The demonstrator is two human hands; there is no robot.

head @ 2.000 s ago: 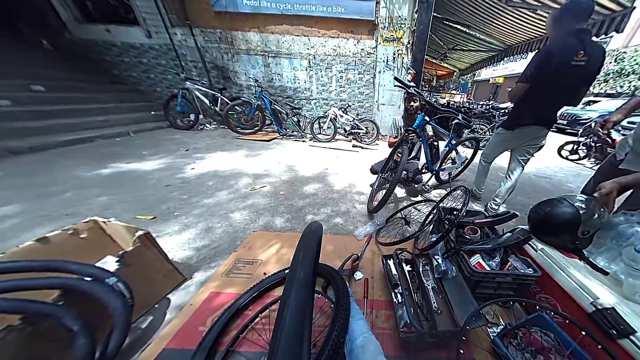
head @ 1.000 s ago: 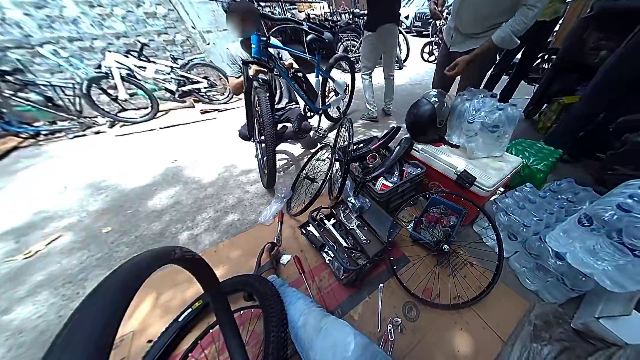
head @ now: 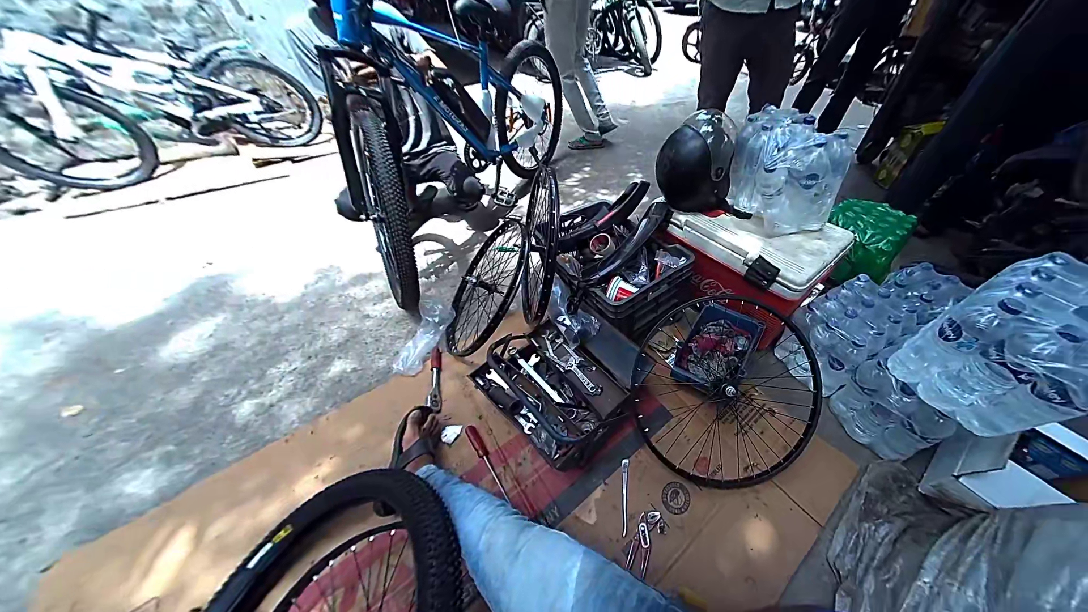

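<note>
Neither of my hands shows in the view. A bicycle wheel with a black knobby tyre (head: 433, 518) stands at the bottom, beside my leg in blue jeans (head: 544, 552). Past it, a red-handled screwdriver (head: 486, 455) lies on the cardboard sheet (head: 331, 450). Spanners (head: 544, 379) fill an open black toolbox (head: 565, 455). To its right is a bare spoked rim (head: 812, 408), over a small blue tray (head: 718, 344) of small parts. A metal lever (head: 625, 497) and small metal tools (head: 643, 535) lie on the cardboard below.
A person crouches behind a blue bicycle (head: 425, 76); other people stand farther back. Two wheels (head: 501, 280) lean near a black crate (head: 629, 314). A helmet (head: 695, 161) and bottles (head: 790, 170) rest on a red cooler (head: 756, 289). Water-bottle packs (head: 1003, 340) are at right.
The view has swung right and down. The loose black tyre that stood in front of me in both earlier frames is out of view.
</note>
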